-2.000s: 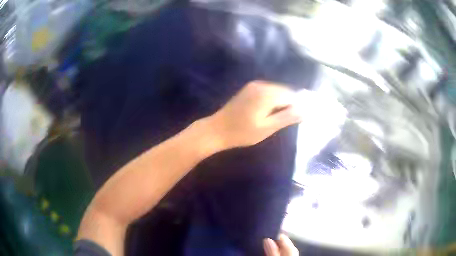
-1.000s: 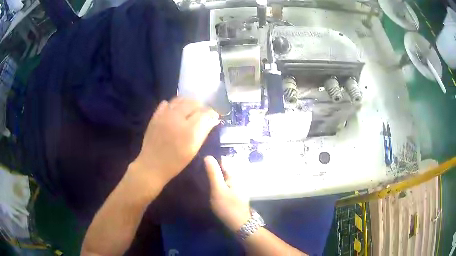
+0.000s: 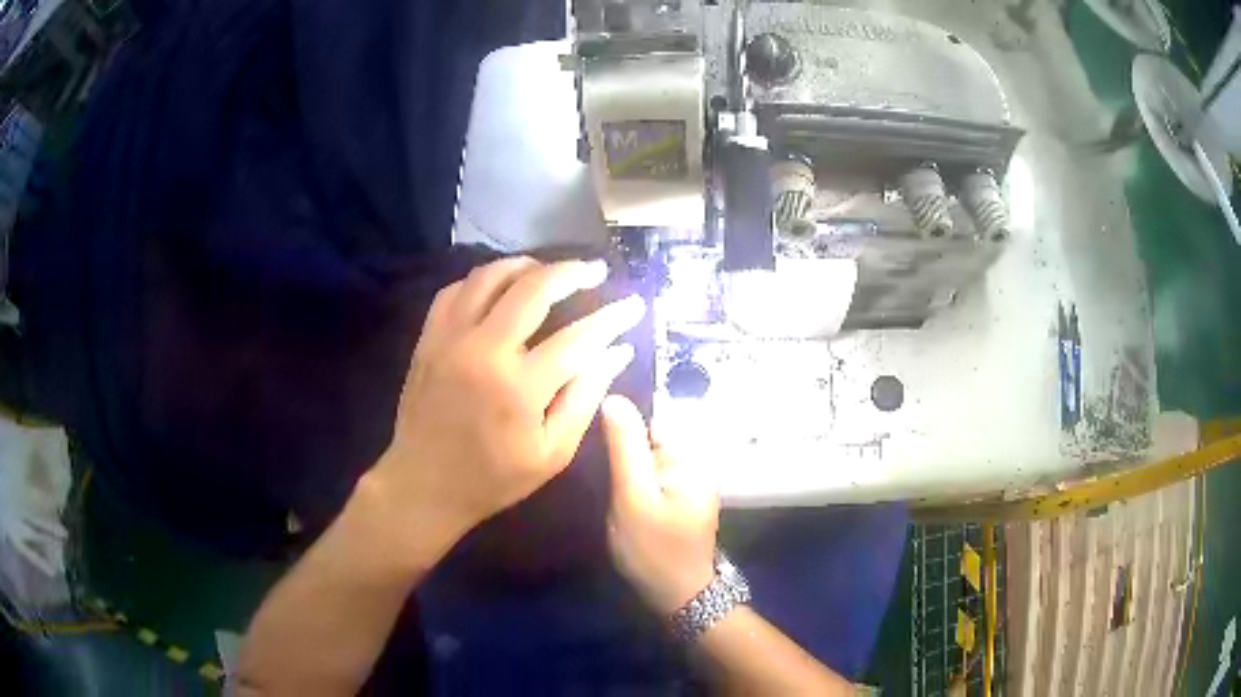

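A navy garment piece (image 3: 313,341) lies heaped left of the overlock machine (image 3: 871,123), its edge at the brightly lit needle area (image 3: 660,266). My left hand (image 3: 490,375) lies palm down on the cloth, fingers spread, fingertips just left of the needle area. My right hand (image 3: 660,511), with a metal watch at the wrist, is below it at the cloth's right edge. Its thumb lies on the cloth and the edge seems pinched; the fingers beneath are partly hidden. Glare blurs the exact contact at the presser foot.
The pale cloth plate (image 3: 524,150) has a rounded left end. Tension knobs (image 3: 925,202) stand on the machine front. Blue thread snips (image 3: 1070,368) lie at the table's right. A yellow rail (image 3: 1089,477) and slatted wooden crate (image 3: 1089,599) are lower right.
The left hand has gone from bunched fingertips at the edge to spread flat on the cloth. The right hand is nearer the needle area. The machine sits slightly higher in view.
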